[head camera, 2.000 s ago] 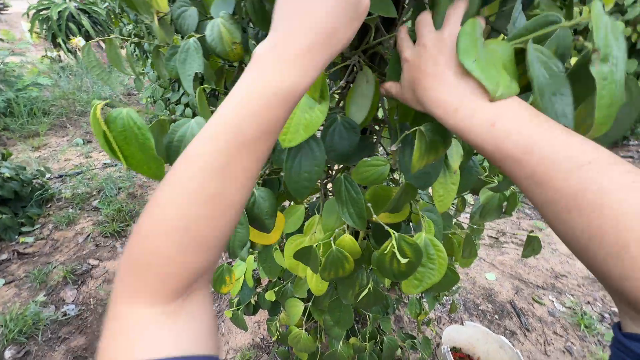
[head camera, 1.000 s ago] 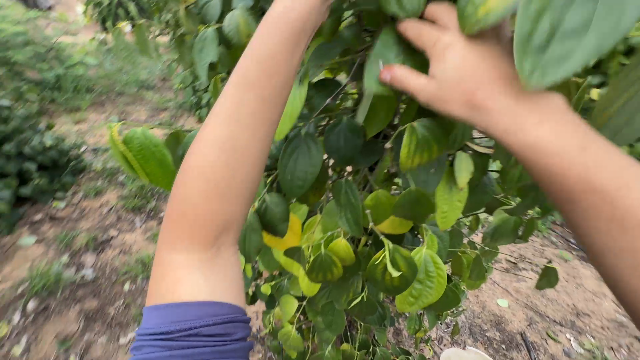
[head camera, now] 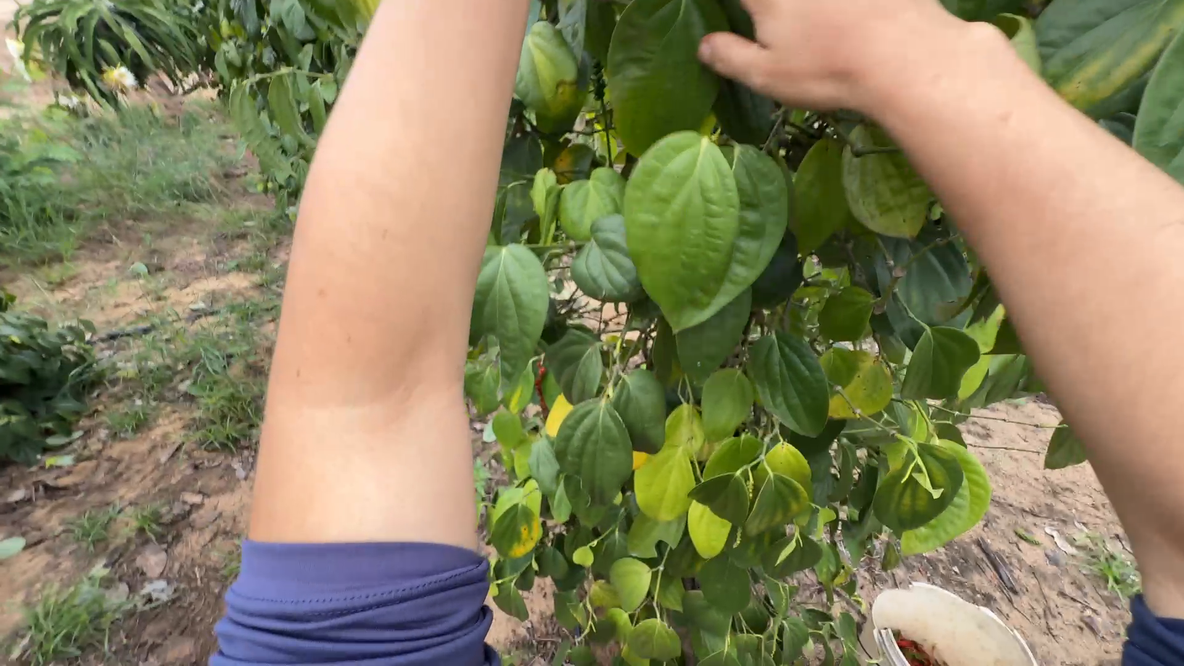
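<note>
A dense pepper vine (head camera: 680,222) with broad green leaves, some yellowing, fills the middle. My right hand (head camera: 832,51) is among its upper leaves at the top edge, thumb pointing left beside a large leaf; its other fingers are cut off or hidden, so what it holds cannot be told. My left forearm rises past the top edge, and the left hand is out of view. A thin red fruit spike (head camera: 541,384) hangs among the leaves right of my left elbow. At the lower right a white bucket (head camera: 953,624) has red berries (head camera: 916,652) inside.
Bare sandy soil with grass tufts (head camera: 227,398) and dry leaves lies to the left. A dark leafy bush (head camera: 37,384) stands at the left edge, a spiky-leaved plant (head camera: 106,46) at the upper left. Dry twigs (head camera: 997,564) lie on the ground right of the vine.
My left hand, partly seen at the top two seconds ago, has gone out of view. My right hand has moved up toward the top edge. Large leaves now hang in front between the arms.
</note>
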